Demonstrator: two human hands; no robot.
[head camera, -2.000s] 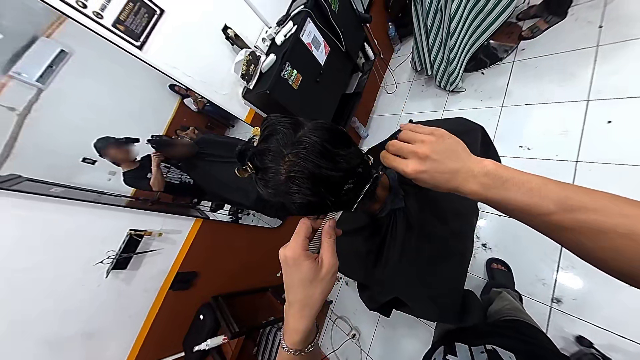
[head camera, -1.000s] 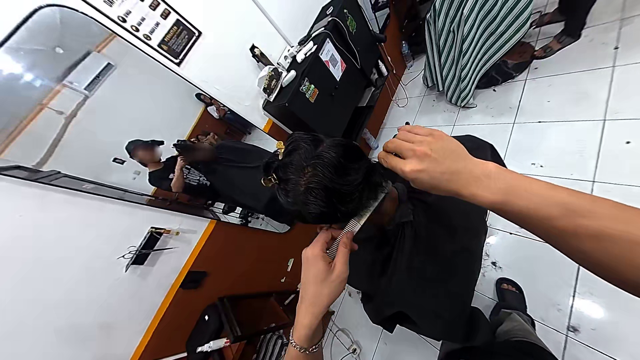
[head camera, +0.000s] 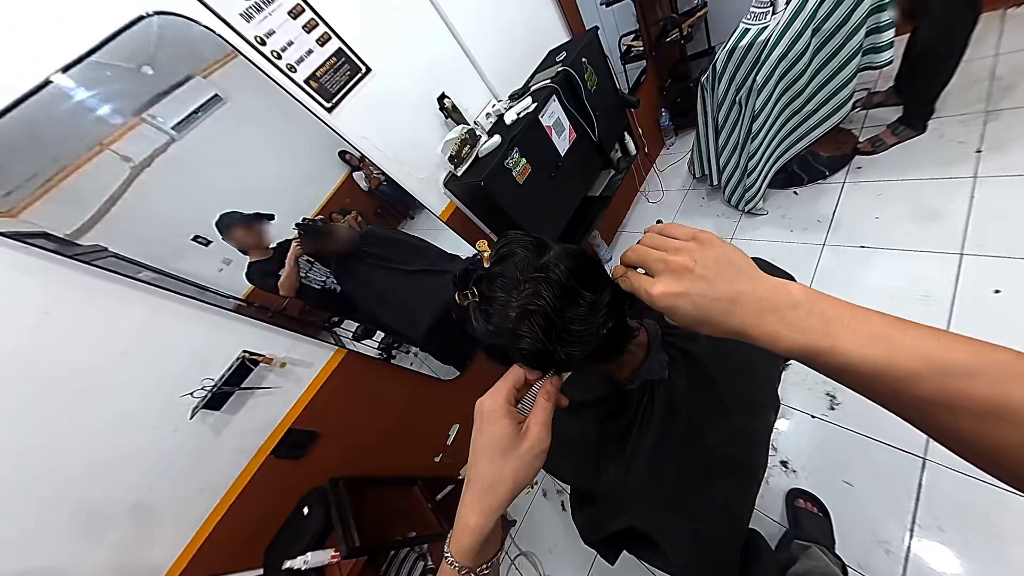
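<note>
A seated person's wet black hair (head camera: 544, 300) is held on one side by a gold clip (head camera: 483, 252) and a darker metal clip (head camera: 466, 297). A black cape (head camera: 664, 424) covers the shoulders. My left hand (head camera: 516, 420), with a chain bracelet at the wrist, pinches a fine-toothed comb (head camera: 531, 395) at the lower edge of the hair. My right hand (head camera: 688, 276) is at the other side of the head with curled fingers. A small dark tip and a bit of metal show at its fingers, but what it holds is mostly hidden.
A wall mirror (head camera: 200, 168) is at left, above a small holder with scissors (head camera: 228, 386). A black cabinet (head camera: 552, 144) bears small items. A person under a striped cape (head camera: 788, 96) sits beyond, another person's sandaled feet (head camera: 892, 136) beside. Cut hair lies on white tiles (head camera: 864, 344).
The comb, seen at length along the hair's edge one second ago, now shows only a short part between my left fingers. My right hand stays beside the head.
</note>
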